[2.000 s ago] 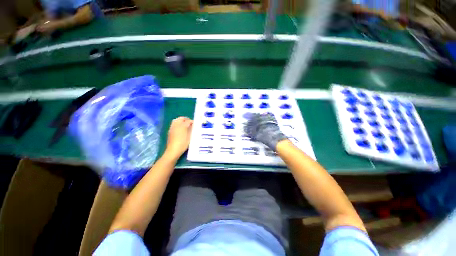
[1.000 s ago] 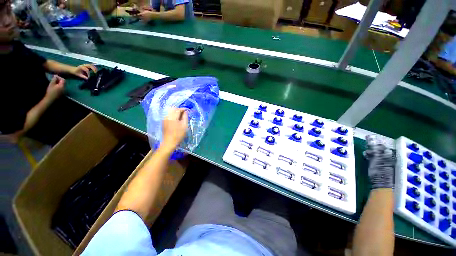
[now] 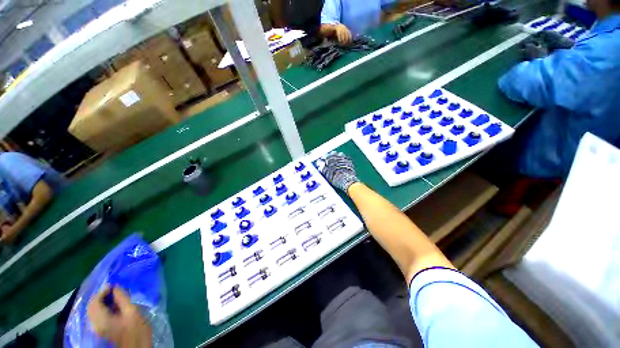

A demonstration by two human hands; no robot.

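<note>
The near foam tray (image 3: 285, 266) lies on the green bench. Its far rows and left column hold blue-sleeved units (image 3: 245, 225); the nearer pockets hold bare silver motors (image 3: 259, 274). My bare left hand (image 3: 122, 319) is over the crumpled plastic bag of blue parts (image 3: 139, 268) at the lower left, blurred, with a small dark-blue sleeve (image 3: 109, 298) between its fingers. My right hand (image 3: 338, 171), in a striped grey glove, rests at the near tray's far right corner. Its fingertips are pale and blurred, and whether they hold anything is unclear.
A second foam tray (image 3: 394, 175) full of blue units lies to the right. Dark housings (image 3: 197, 178) stand on the green belt. A pale post (image 3: 268, 81) rises behind the near tray. Other workers are at left, far side and right. A white stack (image 3: 578, 251) is lower right.
The view has swung right, showing more of the second tray and the worker at right. My left hand is still at the bag, now with a small piece in its fingers. My right hand stays between the trays.
</note>
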